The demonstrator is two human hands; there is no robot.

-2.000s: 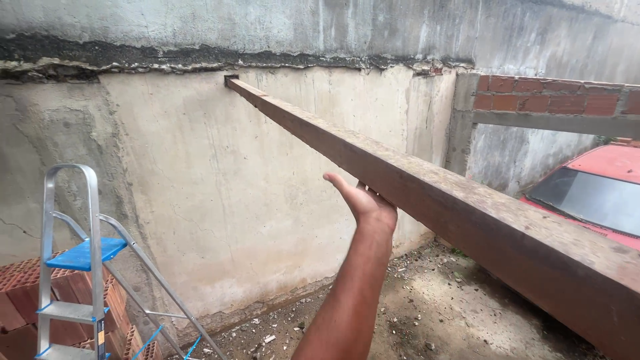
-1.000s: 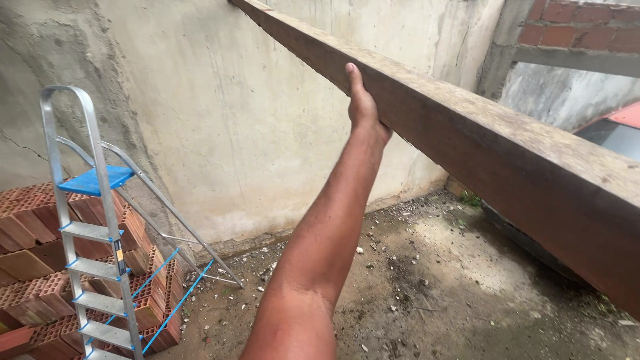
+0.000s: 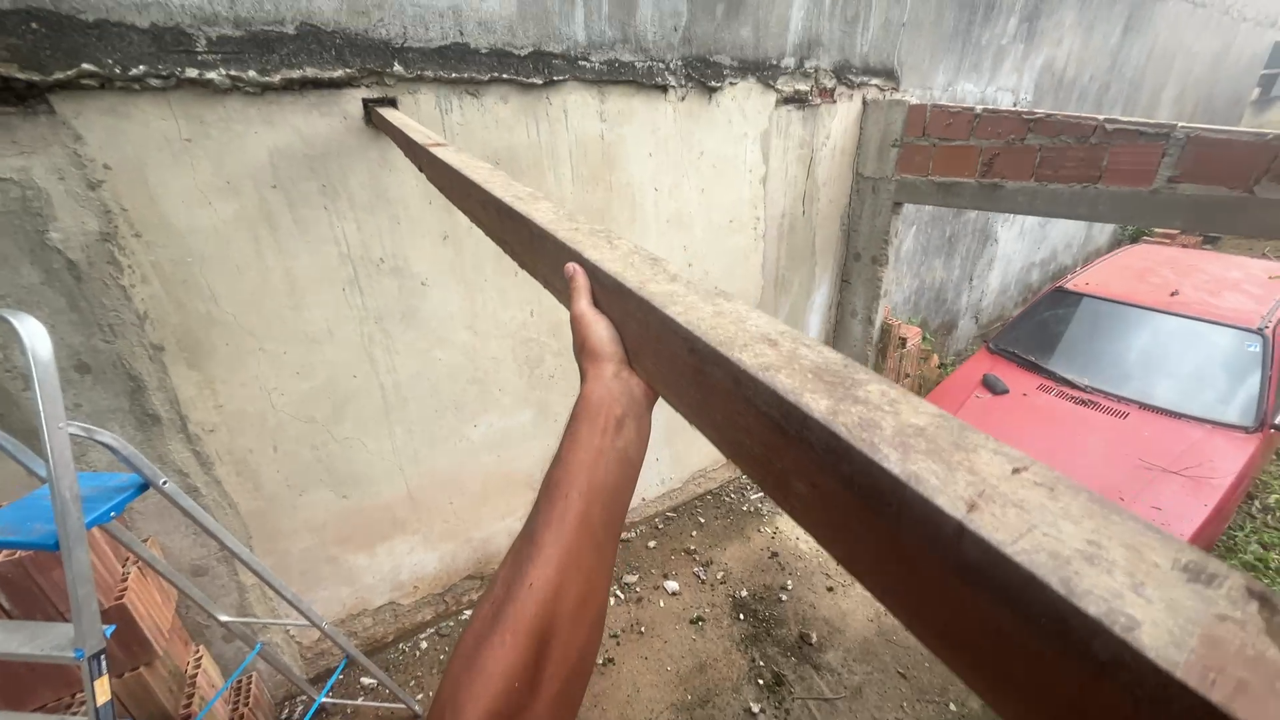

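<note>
A long brown wooden beam (image 3: pixel 760 370) runs from the lower right corner up to a dark pocket (image 3: pixel 380 103) in the plastered wall (image 3: pixel 300 300), where its far end sits. My left hand (image 3: pixel 605 335) grips the beam from its near lower side, the thumb up along the side face and the fingers hidden beneath or behind it. My right hand is out of view. The beam's near end runs past the frame edge.
An aluminium stepladder (image 3: pixel 70 500) with a blue top step stands at the left by stacked hollow clay bricks (image 3: pixel 150 620). Rubble lies on the dirt ground (image 3: pixel 740 600). At right are a red car (image 3: pixel 1100 400) and a brick-topped concrete beam (image 3: pixel 1080 195).
Two seconds ago my left hand was more open under the beam; now its thumb lies up against the side. The view has tilted down, then up again.
</note>
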